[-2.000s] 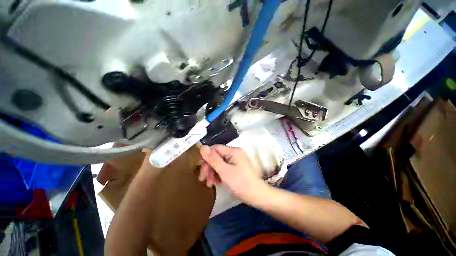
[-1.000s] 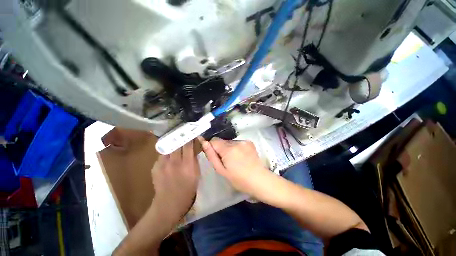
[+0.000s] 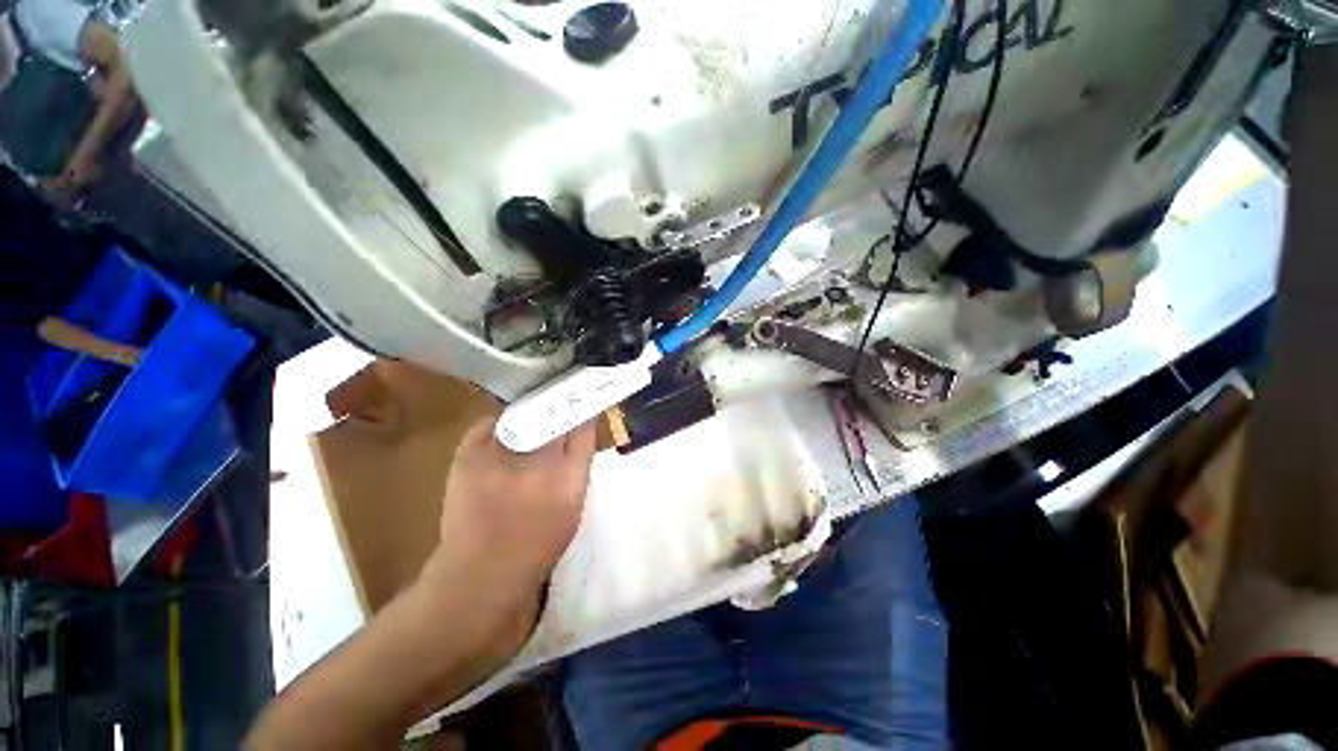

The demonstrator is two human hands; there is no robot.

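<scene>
The tan-brown panel point(image 3: 385, 492) lies on the white table, left of and partly under my left hand point(image 3: 517, 506). My left hand holds it down at the needle area, fingertips hidden behind the white guard point(image 3: 572, 407). A small orange-tan tab point(image 3: 615, 429) shows just right of my fingers, beside the dark needle plate point(image 3: 668, 421). My right hand point(image 3: 1280, 624) is blurred at the right edge and cannot be made out apart from the forearm. A brown panel point(image 3: 1313, 294) stands upright just above it; whether the hand grips it cannot be told.
The off-white machine head point(image 3: 704, 88) fills the top, with a blue hose point(image 3: 807, 184). Pink-red snips point(image 3: 854, 440) and a steel lever point(image 3: 836, 355) lie right of the needle. A panel stack point(image 3: 1159, 565) is at right, a blue bin point(image 3: 162, 396) at left. A person's arm point(image 3: 106, 110) shows top left.
My right hand has left the needle area and moved to the far right edge, where a brown panel now shows. My left hand stays by the guard. The view has shifted.
</scene>
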